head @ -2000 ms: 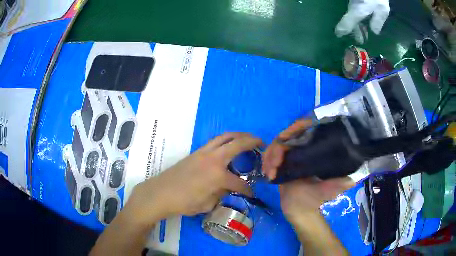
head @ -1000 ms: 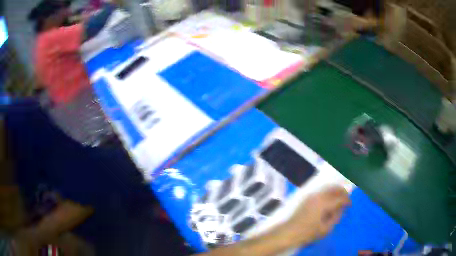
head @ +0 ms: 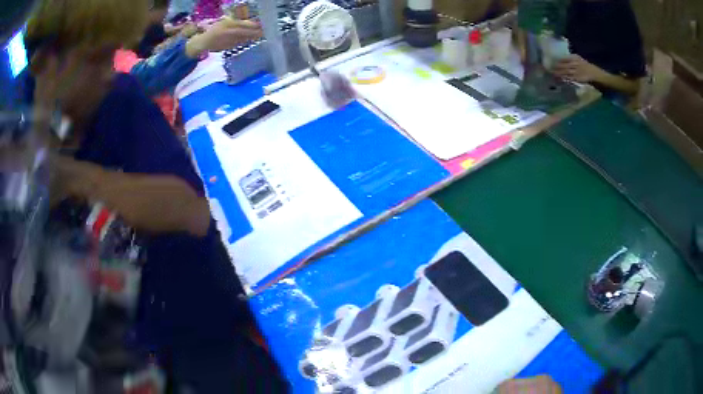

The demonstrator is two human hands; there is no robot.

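My left hand point(head: 532, 386) shows only as a small piece at the bottom edge, cut off, over the printed carton sheet point(head: 539, 327). Its fingers and anything in them are hidden. My right hand is out of the picture. A small wired unit with a shiny ring and dark middle point(head: 614, 286) lies on the green belt point(head: 524, 200) at the right. A blurred heap with red-banded silver parts point(head: 100, 254) is at the far left. A dark curved shape, unclear, enters at the bottom right.
A person in dark clothing point(head: 146, 177) is close on the left. Another carton sheet point(head: 331, 154) covers the surface beyond. A white fan point(head: 327, 29) stands at the back. A green press point(head: 539, 54) is at the back right, beside another person's hand point(head: 578, 68). Cardboard boxes point(head: 678, 100) line the right.
The view has swung left, away from the wired unit and black tool worked on earlier. My left hand has dropped to the bottom edge. My right hand has left the picture.
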